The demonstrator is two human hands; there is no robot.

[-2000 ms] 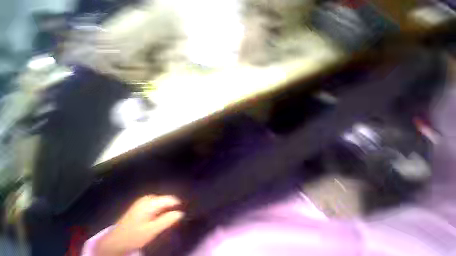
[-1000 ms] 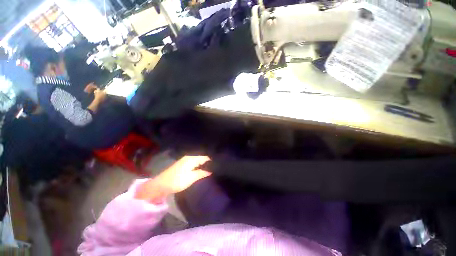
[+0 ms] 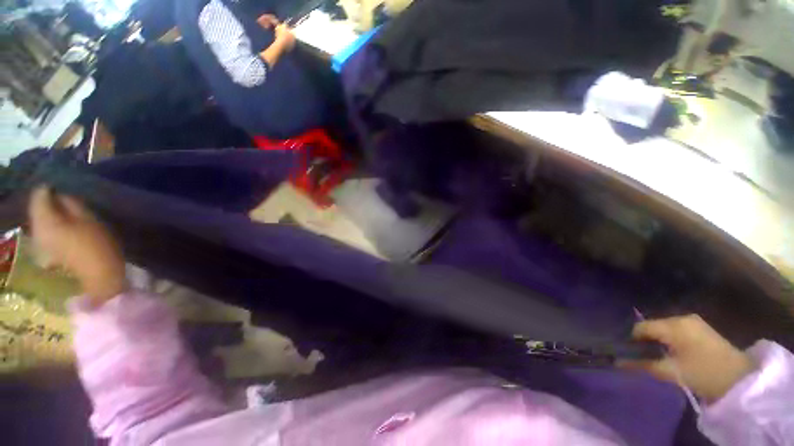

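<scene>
A long dark purple and black garment panel [image 3: 409,283] is stretched across my lap between my two hands. My left hand [image 3: 74,239], slightly blurred, is at the far left, raised at the panel's left end, with its fingers at the cloth. My right hand [image 3: 692,353] is at the lower right, closed on the panel's right end. A thin pinkish stick or thread shows by its fingers. A pale line of embroidery shows on the cloth just left of my right hand.
The sewing table [image 3: 731,200] with its wooden edge runs along the right, bearing a white bunch [image 3: 622,100]. Dark cloth [image 3: 514,52] hangs over its far end. A person [image 3: 252,78] sits beyond, near a red stool [image 3: 318,165]. Scraps [image 3: 270,353] lie on the floor.
My left hand has moved far left and up, drawing the cloth out. My right hand has come into view holding the other end. The view has turned left, and the machine has mostly left it.
</scene>
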